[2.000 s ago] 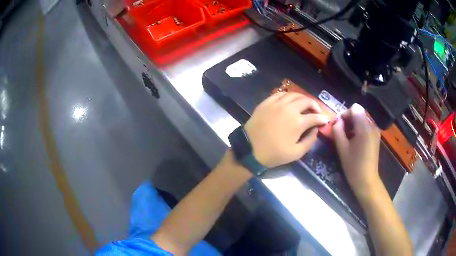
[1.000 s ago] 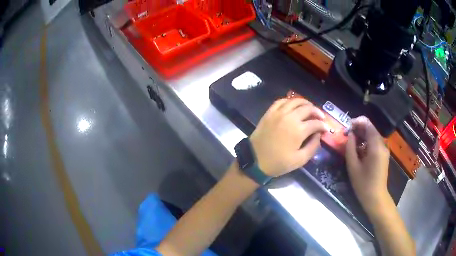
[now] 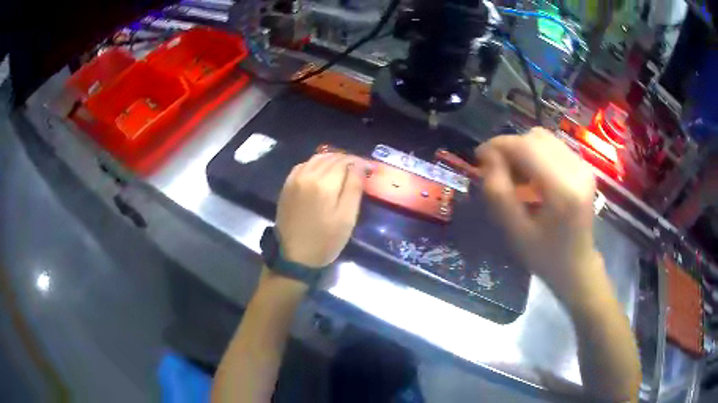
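Note:
An orange-brown carrier strip point(image 3: 405, 190) with small holes or parts lies on the black pad point(image 3: 303, 126). My left hand point(image 3: 319, 206) grips its left part, fingers together over it and hiding some of it. A clear-silver marked plate point(image 3: 417, 167) lies along the strip's far edge. My right hand point(image 3: 539, 193) is blurred, off the strip to the right, fingers curled. A reddish-brown piece point(image 3: 457, 164) shows by its fingertips; whether the hand holds it is unclear.
The black inspection camera point(image 3: 441, 59) stands behind the strip. Another orange-brown strip point(image 3: 338, 88) lies behind the pad. Red-orange bins point(image 3: 138, 98) are at the left. A further strip point(image 3: 683, 307) is at the far right. Red lights glow behind my right hand.
The view has swung right. My right hand has left the strip and moved right, uncovering the strip's right end. My left hand stays on the strip, its fingers now closer together.

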